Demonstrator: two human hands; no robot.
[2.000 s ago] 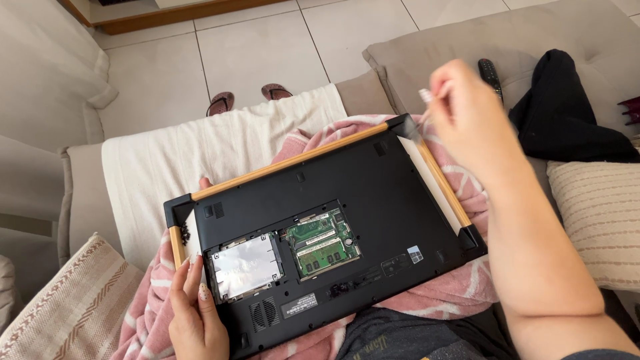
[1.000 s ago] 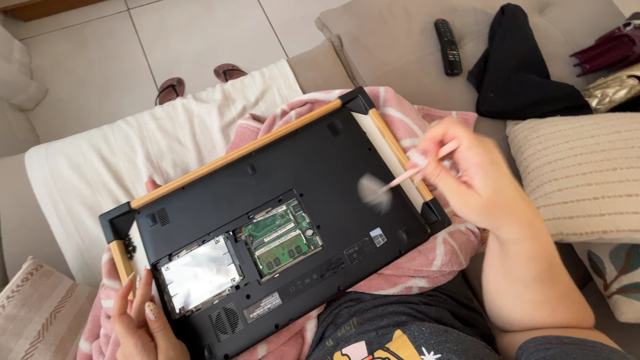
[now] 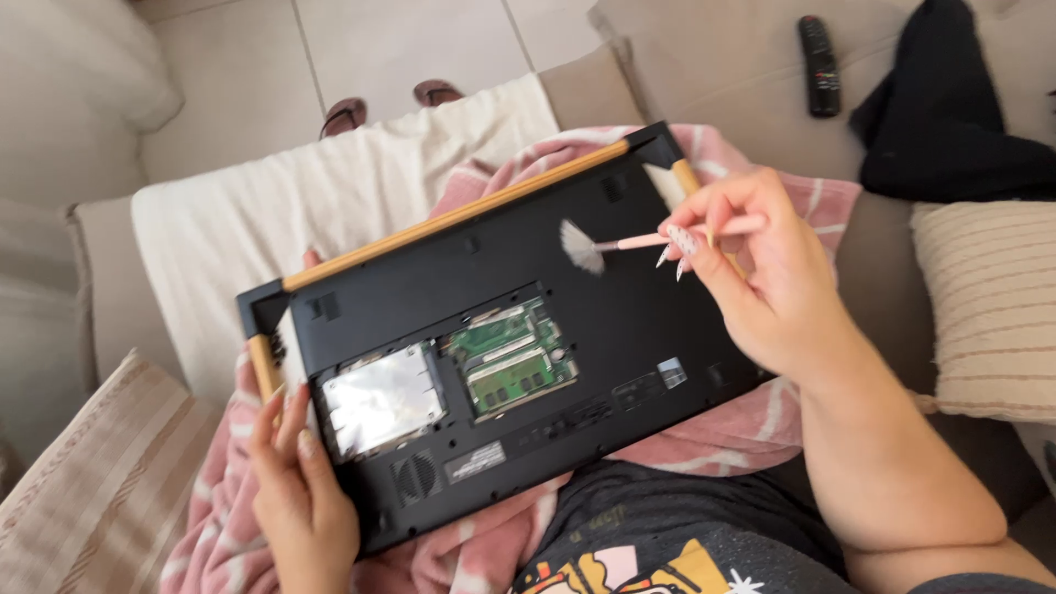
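An upside-down black laptop (image 3: 412, 289) rests on a wood-edged tray (image 3: 462, 211) with black corners, tilted across my lap. Its underside has an opening that shows a green memory module (image 3: 510, 382) and circuit board, beside a bay with a silvery metal-covered part (image 3: 384, 400). My left hand (image 3: 301, 487) grips the left edge of the tray and laptop. Between the fingertips of my right hand (image 3: 734, 256) is the pink handle of a fan brush (image 3: 583, 247); its pale, spread bristles are over the upper right part of the laptop's underside, and contact cannot be told.
A pink patterned blanket (image 3: 718, 437) lies under the tray. Around me are a beige sofa with a white cover (image 3: 247, 206), a striped cushion (image 3: 990, 313), another cushion (image 3: 107, 487), a remote control (image 3: 818, 66) and a black cloth (image 3: 949, 107). Slippers (image 3: 345, 115) are on the tiled floor.
My right hand has come down from above the tray's upper right corner, and the brush is now over the laptop. My left hand stays at the left edge. The view has shifted.
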